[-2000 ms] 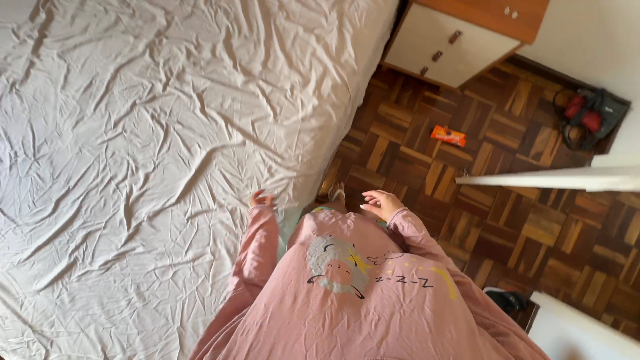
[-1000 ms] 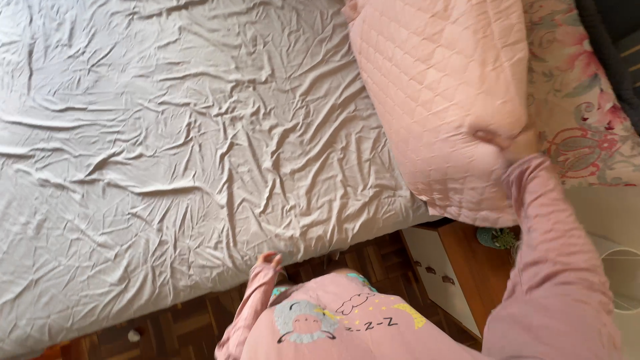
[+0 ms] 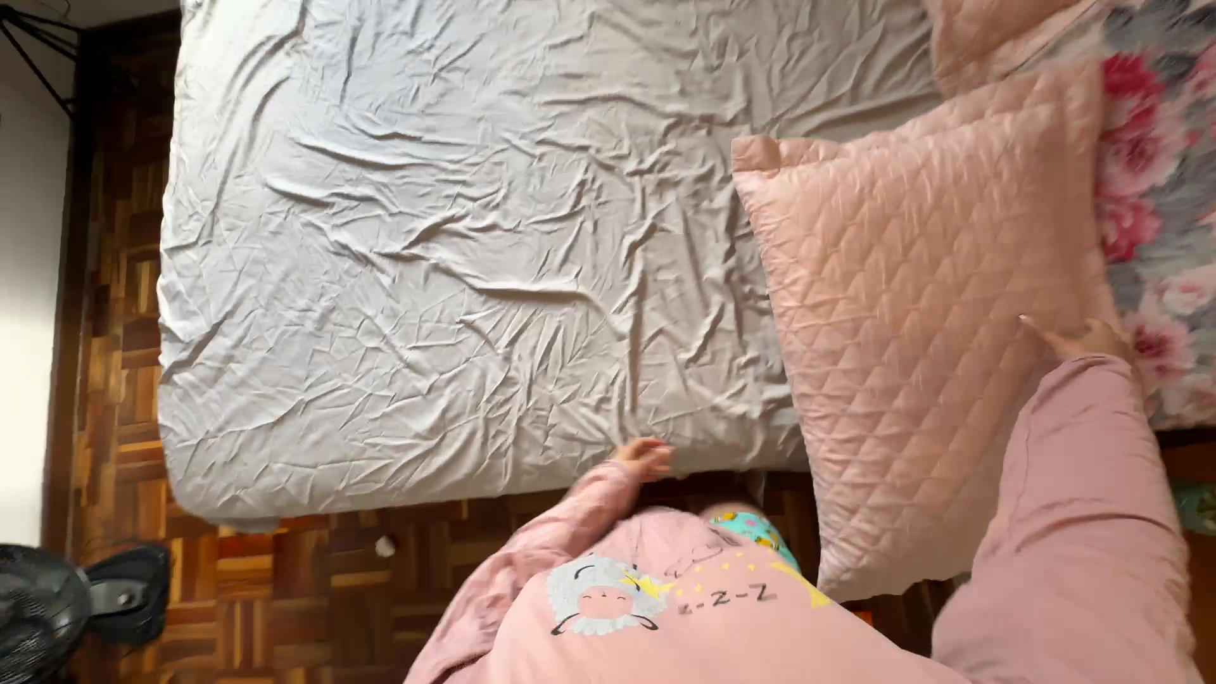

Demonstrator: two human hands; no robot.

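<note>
A pink quilted pillow (image 3: 931, 332) lies at the right end of the bed, its lower corner hanging past the mattress edge. My right hand (image 3: 1083, 337) rests on the right part of this pillow, fingers spread; no grip on the fabric shows. My left hand (image 3: 646, 458) hangs at the near edge of the bed, with nothing seen in it and its fingers loosely curled. A wrinkled light grey fitted sheet (image 3: 456, 285) covers the mattress.
Another pink quilted pillow (image 3: 997, 33) lies at the top right. Floral fabric (image 3: 1164, 190) borders the pillows. A black fan (image 3: 43, 608) stands on the parquet floor (image 3: 256, 608) at lower left, and a small white item (image 3: 385, 546) lies near the bed.
The view has swung widely along the bed. My right hand was free beside my body two seconds ago; it was on the pillow one second ago and is on it now.
</note>
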